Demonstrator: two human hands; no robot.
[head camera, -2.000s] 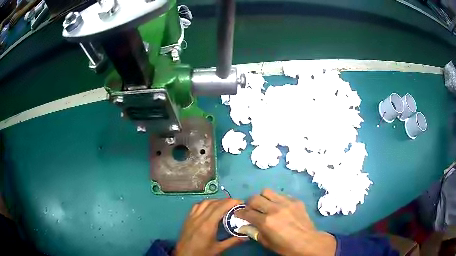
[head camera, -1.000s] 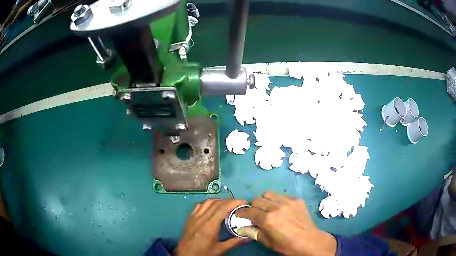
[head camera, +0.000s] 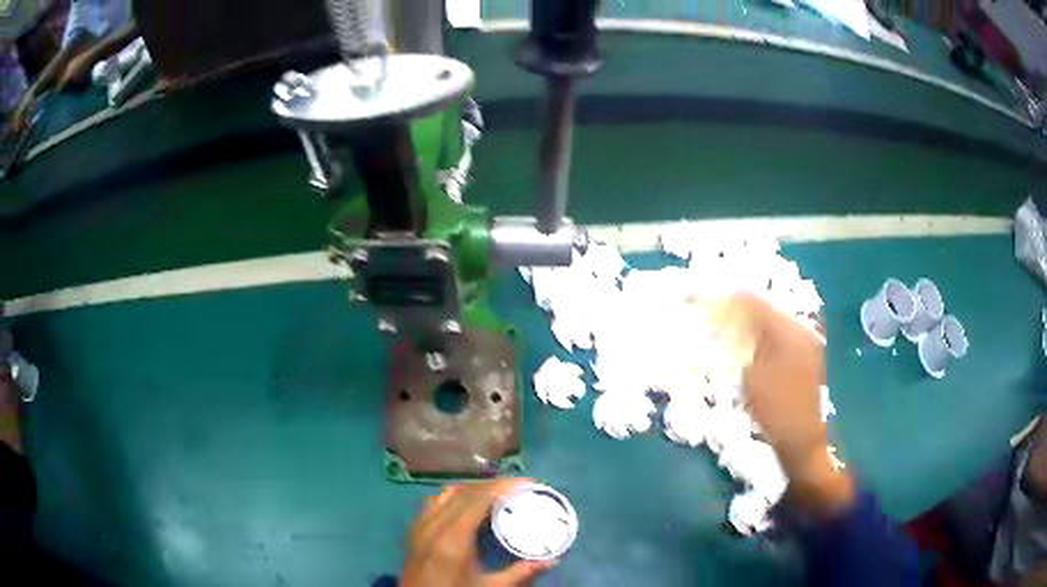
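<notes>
My left hand (head camera: 454, 539) holds a round cup-shaped housing (head camera: 496, 550) upright at the bottom centre, in front of the press. A white disc (head camera: 535, 524) fills the housing's mouth. My right hand (head camera: 781, 384) is blurred and reaches over the bright heap of white toothed discs (head camera: 660, 333). Its fingertips wash out against the heap, so I cannot tell whether it grips a disc. Three empty-looking housings (head camera: 887, 312) lie tilted together at the right of the bench.
A green hand press (head camera: 459, 235) with a rusty base plate (head camera: 455, 430) stands left of the heap. A dark green conveyor (head camera: 712, 138) with pale edging runs behind. A crumpled clear bag (head camera: 1030, 235) lies far right. Another person's hand (head camera: 78, 67) shows top left; more housings sit at the left edge.
My right hand has left the housing and moved up and right onto the disc heap. My left hand still holds the housing, its disc now uncovered. The view has tilted upward.
</notes>
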